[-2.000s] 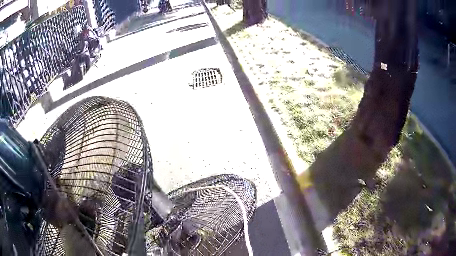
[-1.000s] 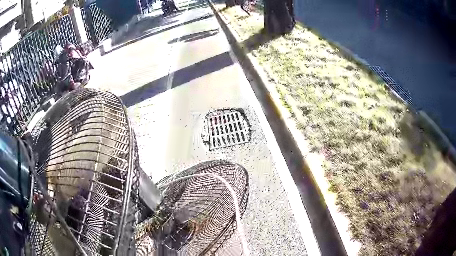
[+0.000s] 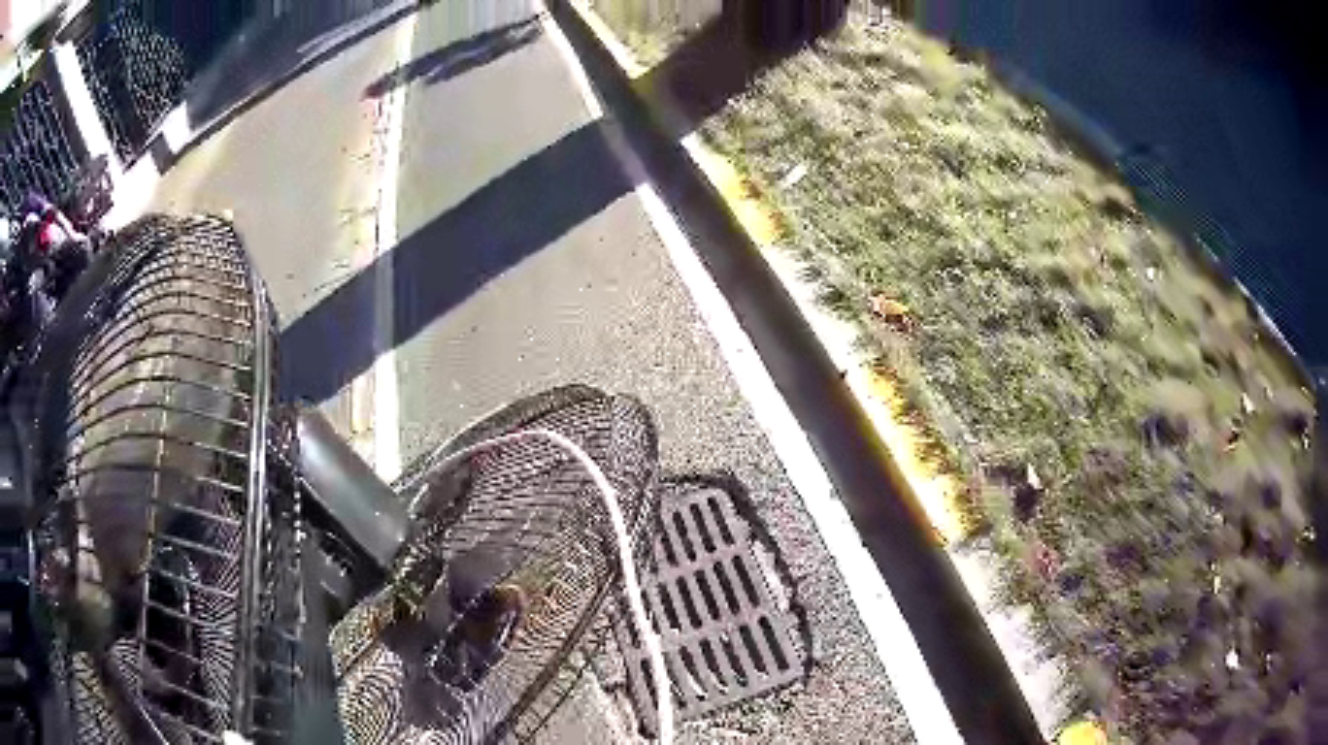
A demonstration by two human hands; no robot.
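Note:
A large fan with a black domed wire guard (image 3: 168, 422) stands at the lower left, seen nearly edge-on. A second, flatter fan guard (image 3: 510, 568) lies tilted at the bottom centre. A thick dark pole (image 3: 347, 488) shows between the two. A pale cord (image 3: 609, 502) curves over the second guard and runs down out of the bottom edge. What carries the fans is hidden or out of view. Neither of my hands is in the picture.
A metal drain grate (image 3: 721, 604) lies in the lane just right of the second fan. A white line (image 3: 757, 379) and a yellow-painted kerb (image 3: 910, 451) border a grass strip (image 3: 1049, 335) on the right. Metal fencing (image 3: 37, 138) and a blurred dark and red object (image 3: 51, 240) stand at upper left.
The drain grate has come nearer, from mid-lane to beside the second fan. The fans have shifted left and up in view. The tree trunk has left the view, and the parked object has moved toward the left edge.

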